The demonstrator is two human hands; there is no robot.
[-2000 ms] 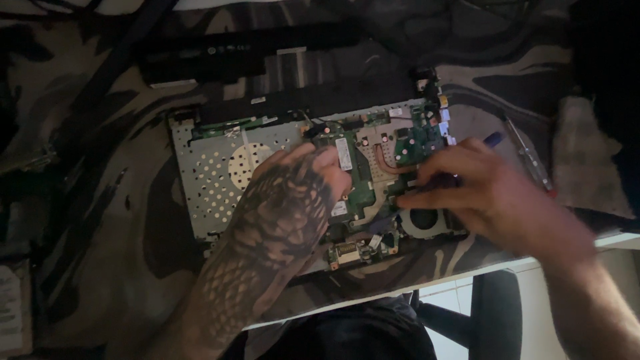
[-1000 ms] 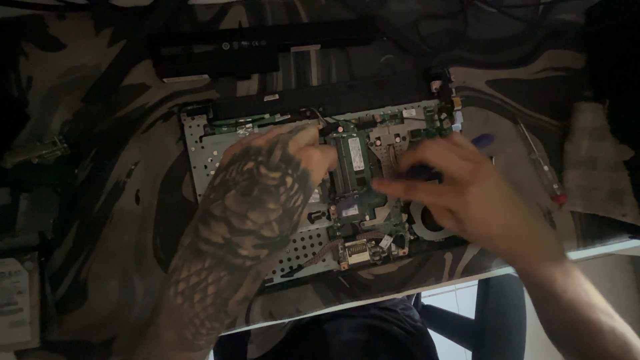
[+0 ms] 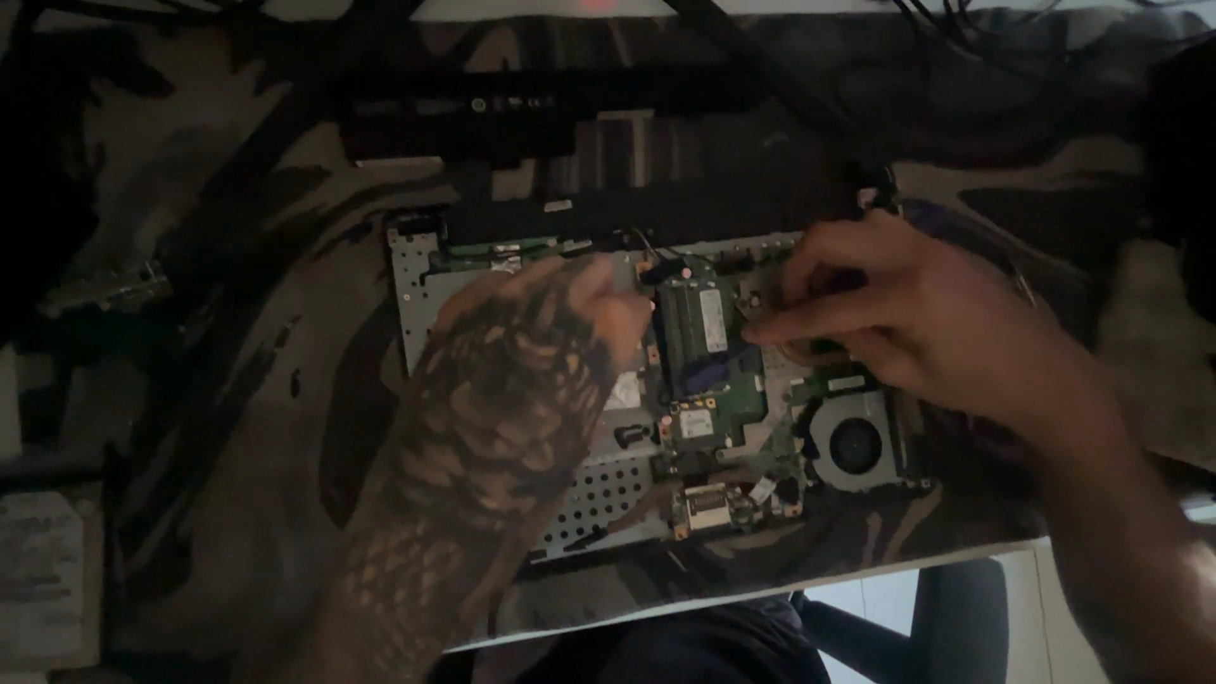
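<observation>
An opened laptop base (image 3: 608,494) lies on a dark patterned cloth, its motherboard (image 3: 746,394) and cooling fan (image 3: 855,445) exposed. My left hand (image 3: 546,332), tattooed on its back, rests over the metal frame with fingers curled beside the memory module (image 3: 712,320); whether it holds anything is hidden. Above the heat sink, my right hand (image 3: 864,304) has thumb and index finger bent toward each other near the memory module. The dim light does not show whether something small is between them. A Wi-Fi-sized card (image 3: 696,424) with a white label sits below the memory.
A black laptop battery (image 3: 456,119) lies behind the base. At the left are a circuit board (image 3: 114,290) and a labelled drive (image 3: 47,570). Dark cables (image 3: 950,28) run along the back. A grey cloth (image 3: 1149,351) lies at the right, and a chair (image 3: 959,608) stands below the table edge.
My right hand has moved up from the fan area, uncovering the fan. My left hand stays over the frame. The picture has grown darker.
</observation>
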